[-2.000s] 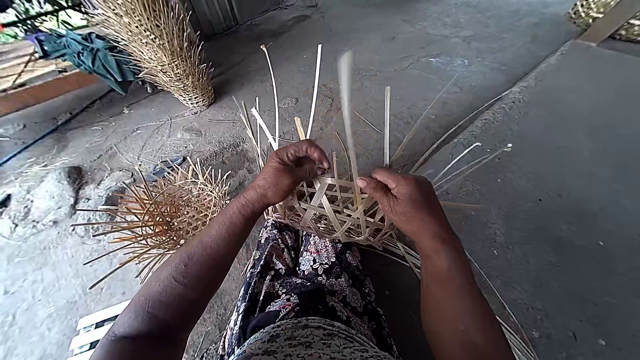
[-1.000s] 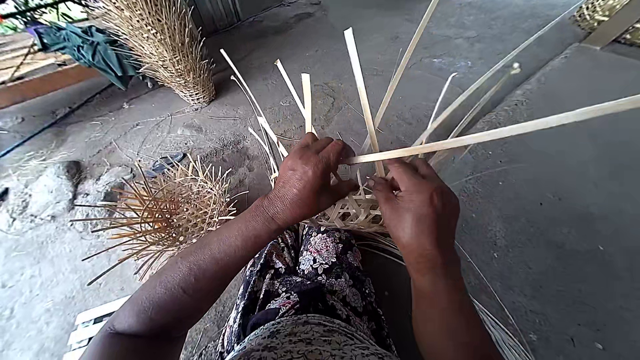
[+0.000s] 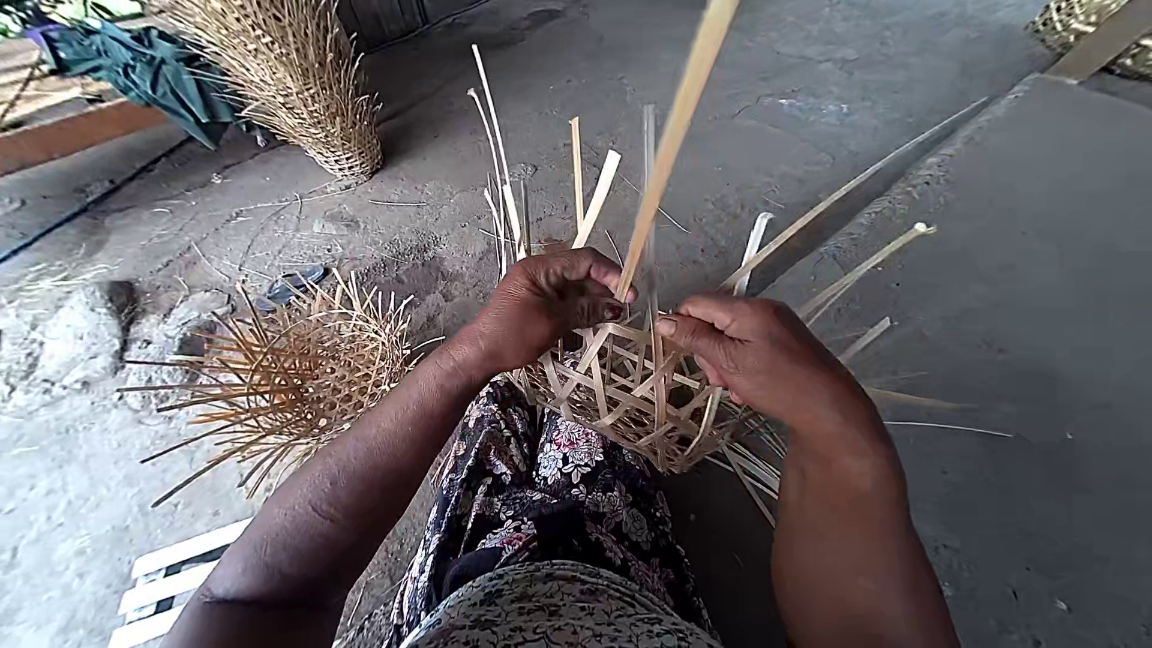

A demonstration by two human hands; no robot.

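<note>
A partly woven open-weave basket (image 3: 621, 396) of pale split strips, probably bamboo, rests at my knees, with loose strip ends standing up and out from its rim. My left hand (image 3: 562, 301) is at the far left rim, its thumb and fingers closed on the lower end of a wide upright strip (image 3: 679, 117). My right hand (image 3: 742, 346) pinches the rim on the right between thumb and fingers, beside an upright strip. The fingers of both hands are a short gap apart. The basket's far side is partly hidden behind my hands.
A smaller basket (image 3: 333, 378) with spiky brown ends lies at left on the concrete floor (image 3: 450, 216). Behind it stand a flip-flop (image 3: 292, 286) and a tall bundle-like woven basket (image 3: 306, 99). White slats (image 3: 175, 585) lie at lower left, and a raised floor edge runs at right.
The long strip that pointed right across the basket a second ago is no longer there; a wide strip now stands upright at my left hand. My hands have moved apart, showing more weave.
</note>
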